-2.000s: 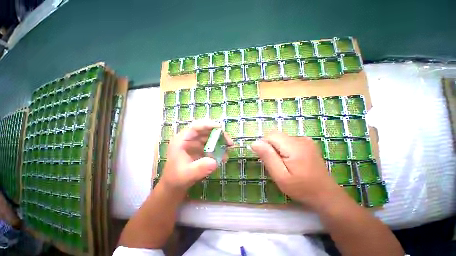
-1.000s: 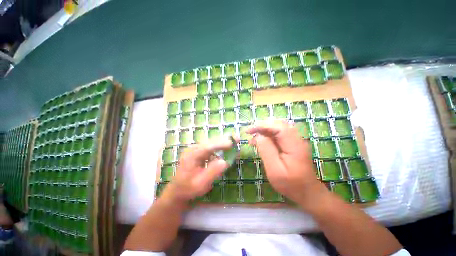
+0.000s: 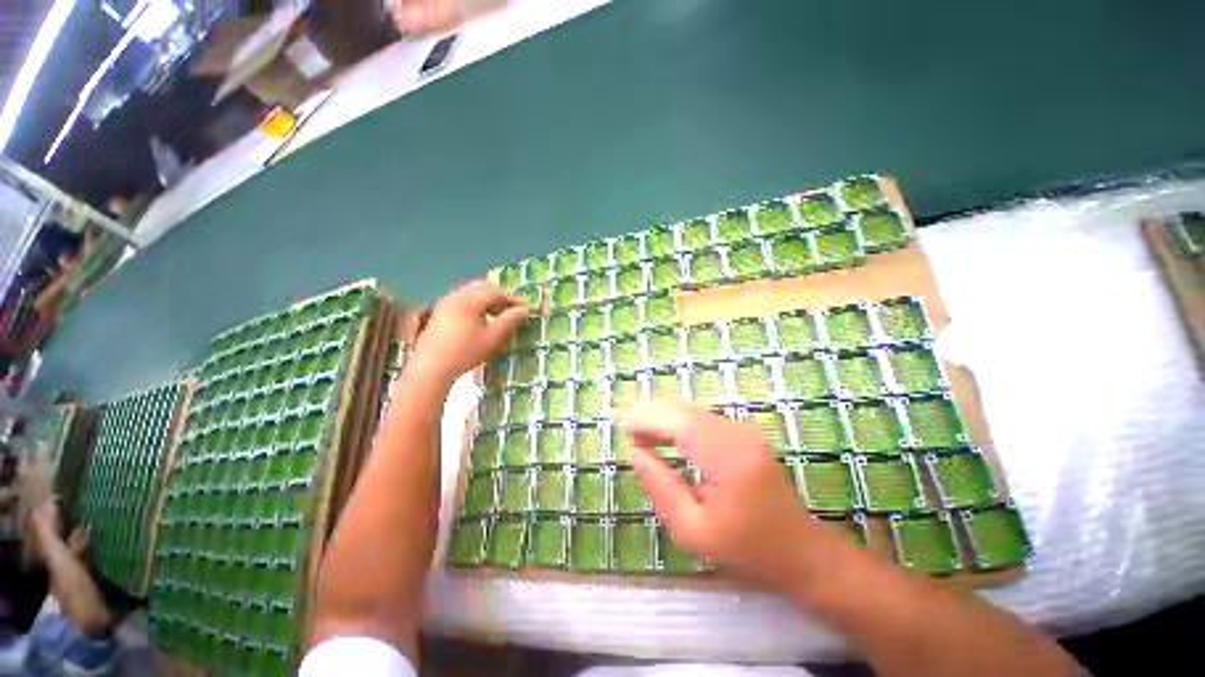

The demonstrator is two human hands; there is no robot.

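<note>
My left hand (image 3: 465,333) is at the upper left edge of the tan cardboard sheet (image 3: 793,290), its fingertips low over the left end of the second row. Whether a board is still between them is hidden. My right hand (image 3: 707,479) hovers over the middle rows, thumb and fingers close together; blur hides whether a thin tool is in it. Green circuit boards (image 3: 914,369) lie in rows on the sheet. A bare strip shows right of the short third row.
Stacked sheets full of green boards (image 3: 251,463) stand at the left. White bubble wrap (image 3: 1057,384) lies under and right of the sheet. A dark-green surface (image 3: 555,146) runs behind. Another person's arm (image 3: 66,569) shows at the lower left. Another sheet's edge (image 3: 1173,284) is at the right.
My left hand has moved from the centre, where it held a tilted board, to the sheet's upper left. My right hand stays over the middle. The view has turned left.
</note>
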